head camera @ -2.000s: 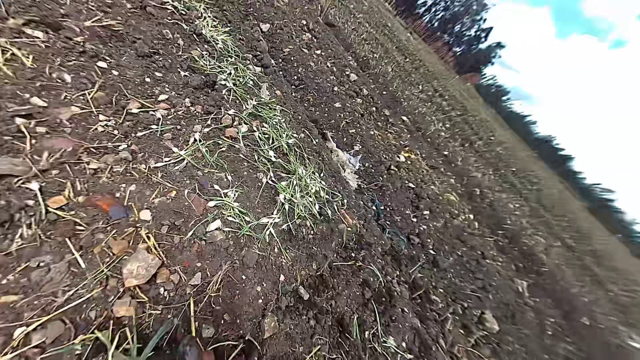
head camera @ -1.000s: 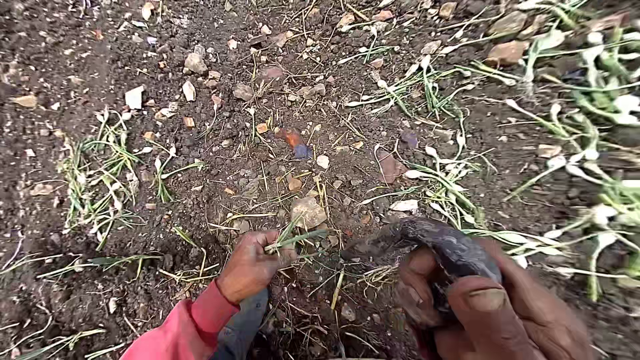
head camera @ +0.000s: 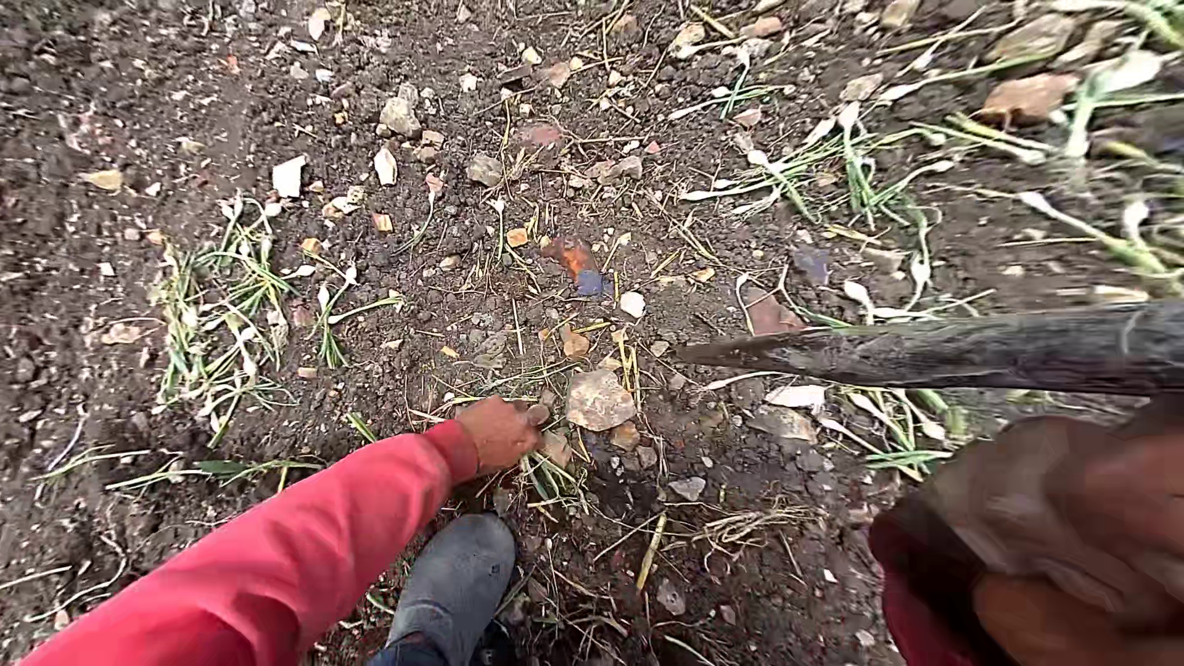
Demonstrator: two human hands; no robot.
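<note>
My left hand (head camera: 502, 432), in a red sleeve, reaches down to the soil left of a flat pale stone (head camera: 599, 400). Its fingers are partly hidden, at a small tuft of green stems (head camera: 552, 481); whether they grip it cannot be told. My right hand (head camera: 1064, 527), blurred and close to the camera at the lower right, is around a dark wooden stick (head camera: 925, 353) whose pointed end is toward the middle. Small white-bulbed plants with green leaves lie in a bunch (head camera: 222, 319) at the left, and more bulb plants (head camera: 856, 176) are scattered at the upper right.
Stony brown soil (head camera: 388, 268) spreads all around. A grey boot (head camera: 458, 578) stands below my left hand. Reddish stones (head camera: 1027, 99) lie at the upper right, a white stone chip (head camera: 289, 176) at the upper left, and dry roots (head camera: 754, 527) near the bottom.
The view has swung from the sloping field and sky down to the ground at my feet. Since one second ago, the pointed stick has turned from downward to nearly level, pointing left.
</note>
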